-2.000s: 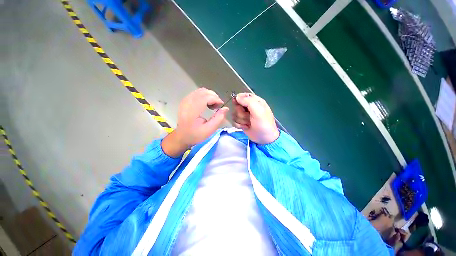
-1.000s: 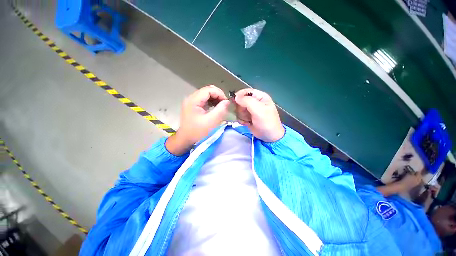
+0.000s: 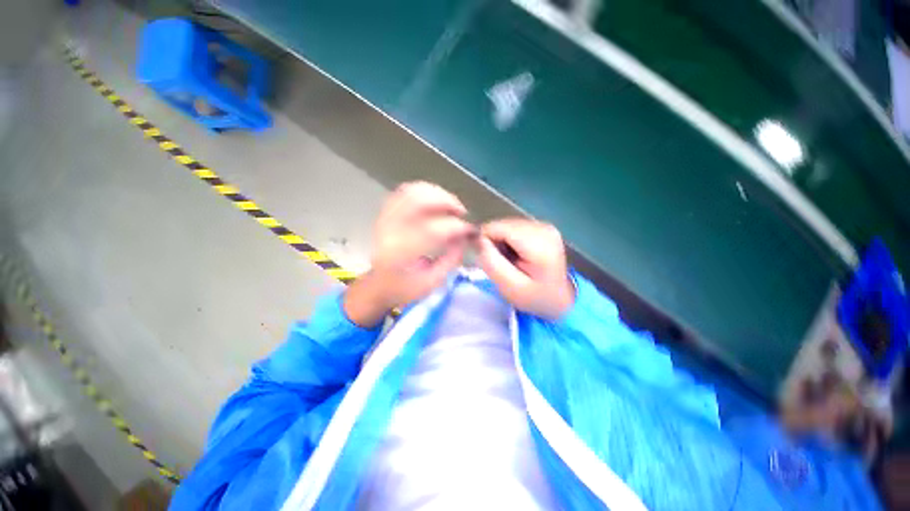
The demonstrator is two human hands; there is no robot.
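My left hand point(image 3: 419, 245) and my right hand point(image 3: 529, 264) are bare and held up close together in front of my chest, beside the bench edge. Their fingertips meet and pinch at one spot. The small dark component between them is almost wholly hidden by the fingers and by motion blur; its shape cannot be told now. My left hand is blurred more than my right.
Green bench point(image 3: 619, 215) runs diagonally at right, with a crumpled clear bag point(image 3: 509, 98). A blue tray point(image 3: 876, 311) of dark parts and a blurred neighbour in blue point(image 3: 798, 464) are at far right. Blue stool point(image 3: 205, 75) and yellow-black tape point(image 3: 239, 203) are on the floor.
The view has shifted and blurred. My hands appear slightly lower, with their fingertips closer together than two seconds ago. The dark component and its thin wire, seen earlier between the fingers, are now hardly visible.
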